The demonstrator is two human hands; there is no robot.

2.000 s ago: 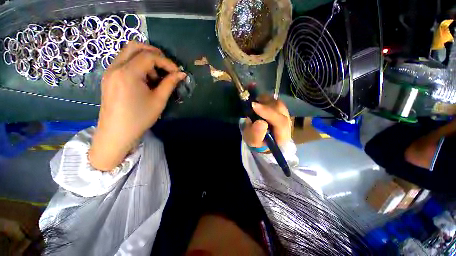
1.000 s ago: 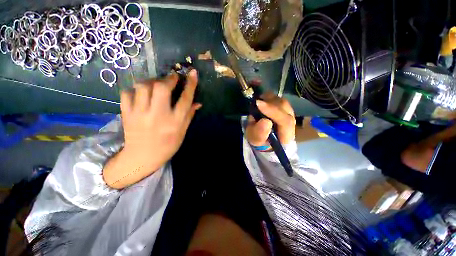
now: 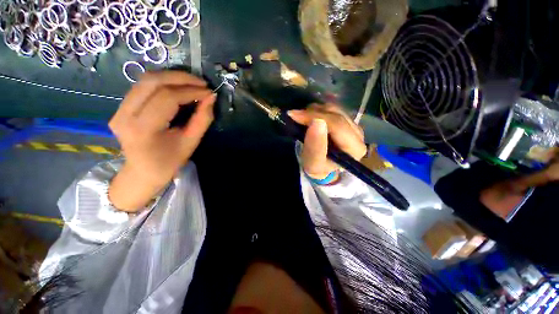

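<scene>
My right hand holds a soldering iron by its black handle; its thin metal tip points up and left to a small metallic component on the dark green mat. My left hand is just left of the component, thumb and fingertips pinched on a thin silvery strand, seemingly solder wire, that reaches to the component. Whether the iron tip touches the component is hard to tell. A loose heap of silvery rings lies at the upper left, one ring just above my left hand.
A round tan-brown bowl with silvery content stands at the top. Tan flakes lie below it. A fume fan with a spiral guard stands right of it. A green-ended spool and another person's arm are at the right.
My left hand has gone from reaching over the component to pinching the strand at its left. The iron has swung left, tip now at the component. The bench view has shifted up and right.
</scene>
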